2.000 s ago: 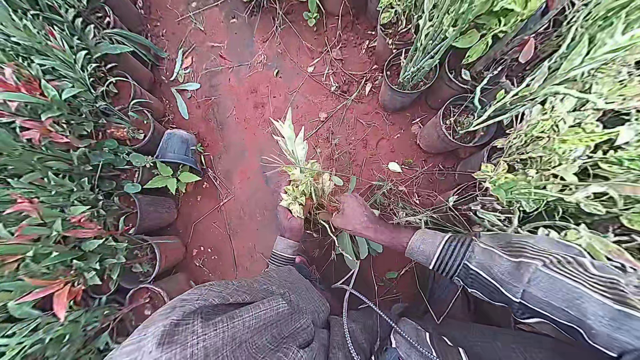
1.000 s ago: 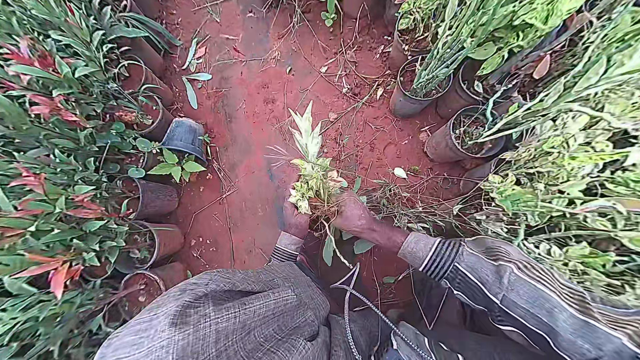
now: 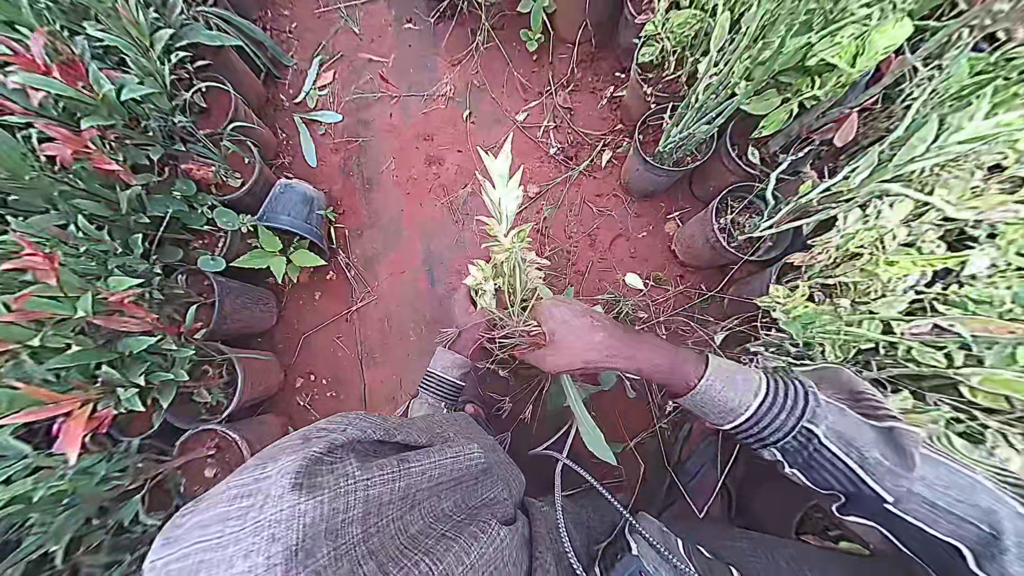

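Observation:
A leafy plant with pale yellow-green leaves (image 3: pixel 508 248) stands upright between my two hands, above the red soil. My right hand (image 3: pixel 580 336) closes on the right side of its base, over a tangle of thin stems and roots. My left hand (image 3: pixel 466 322) is at the left side of the same base; its fingers are partly hidden behind the plant. A long green leaf (image 3: pixel 586 420) hangs below my right hand. Whether the base sits in a pot cannot be seen.
Potted plants with red and green leaves line the left side, with a tipped black pot (image 3: pixel 294 212) at their edge. More pots (image 3: pixel 732 228) and tall foliage border the right. Dry stems litter the red ground (image 3: pixel 400 240). A cord (image 3: pixel 596 484) lies by my lap.
Both hands stay at the base of the plant throughout. The plant remains upright between them, and no grasp has plainly changed.

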